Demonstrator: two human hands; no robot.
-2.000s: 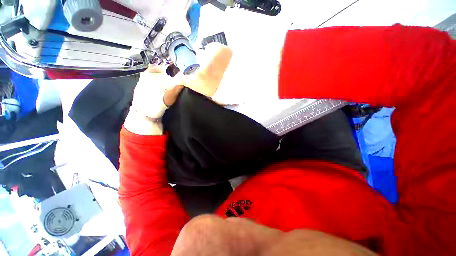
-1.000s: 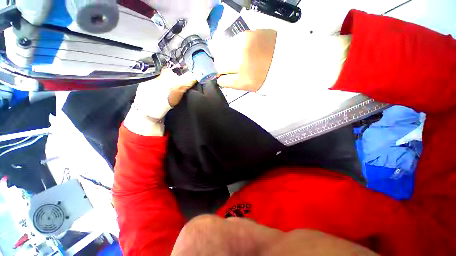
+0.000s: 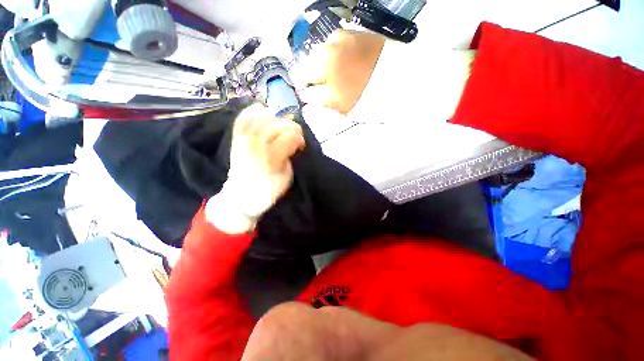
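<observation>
The black garment piece point(image 3: 332, 204) runs from the needle area down over my lap, with more cloth left of my left hand. My left hand point(image 3: 265, 155) is curled on the cloth just below the blue-grey cylinder point(image 3: 282, 97) and grips it. My right hand point(image 3: 342, 70) is right of the cylinder, above the white table; its fingertips are overexposed, and I cannot tell whether they hold anything. The white sewing machine head point(image 3: 134, 81) is at upper left, its needle area partly hidden by the cylinder and my left hand.
A black-handled tool point(image 3: 387, 21) lies beyond my right hand, near a dark patch. A measuring scale point(image 3: 459, 173) runs along the table's front edge. A blue bin point(image 3: 533, 257) with light-blue cloth is at my right. A grey box with a round vent point(image 3: 81, 271) is at lower left.
My left hand has moved from beside the needle area down and right, onto the cloth below the cylinder. My right hand first moved right, away from the cylinder, and then stayed nearly in place.
</observation>
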